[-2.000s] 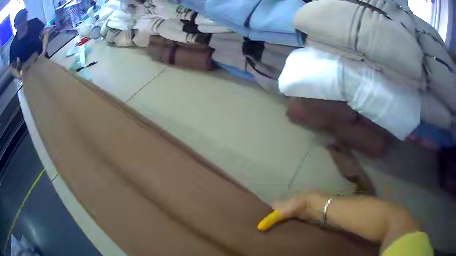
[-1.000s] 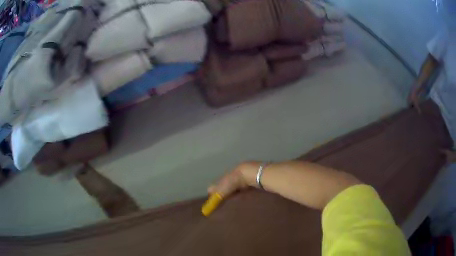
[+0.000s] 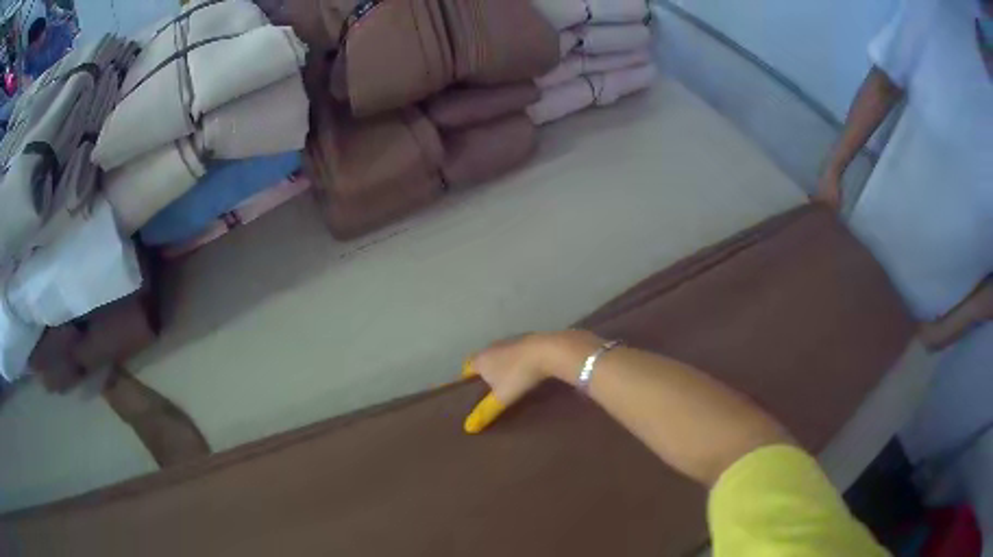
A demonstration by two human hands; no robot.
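Observation:
A long brown curtain panel (image 3: 436,479) lies along the table from the lower left to the right, with layered folds at its far edge. My right hand (image 3: 512,375) reaches in from the lower right, with a yellow sleeve and silver bracelet. It is at the panel's far edge, yellow cots on thumb and finger; the thumb lies on top and the cloth edge is between them. The other fingers are mostly hidden. My left hand is out of the picture. A short brown tieback (image 3: 158,419) lies beyond the panel at the left.
Strapped brown bundles (image 3: 436,120) are stacked on the table (image 3: 544,229). Beige bundles (image 3: 207,82), a blue bundle (image 3: 223,196) and a white wrapped bundle (image 3: 82,261) are stacked at the left. A person in light clothing (image 3: 926,141) stands at the right, both hands at the panel's end.
The view has swung right, from the panel's far left end to the person at its right end. My right hand has stayed at the panel's far edge, and its finger cot now shows there.

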